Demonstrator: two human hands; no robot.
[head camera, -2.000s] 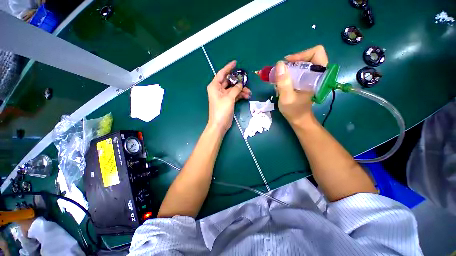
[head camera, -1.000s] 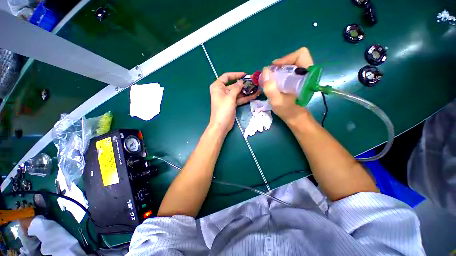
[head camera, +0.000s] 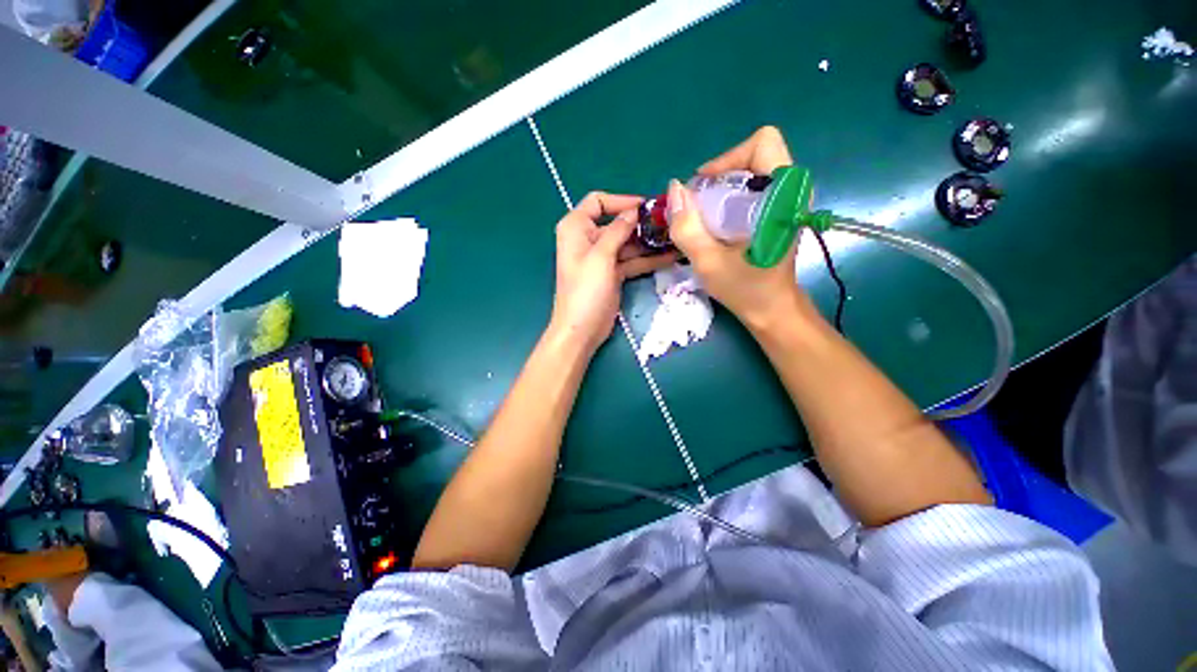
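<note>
My left hand (head camera: 591, 263) holds a round black part (head camera: 650, 232) between thumb and fingers above the green bench. My right hand (head camera: 739, 263) grips the pinkish syringe (head camera: 726, 205), tilted, with its red tip end (head camera: 654, 211) over the part. The tip's point is hidden, so I cannot tell if it touches. The green adapter (head camera: 782, 218) is at the syringe's rear, with a clear air hose (head camera: 939, 255) curving down to the right. A crumpled white tissue (head camera: 679, 316) lies just below my hands.
A black controller (head camera: 292, 479) stands at left beside a clear plastic bag (head camera: 184, 394). White paper (head camera: 382, 267) lies above it. Loose round parts (head camera: 982, 143) lie at upper right. A pale rail (head camera: 525, 87) and post (head camera: 171, 135) bound the bench. A person's sleeve (head camera: 131, 628) shows at lower left.
The syringe and my right hand have moved left, bringing the red end from a gap away to over the part. My left hand has shifted slightly right. The hose has moved left with the syringe.
</note>
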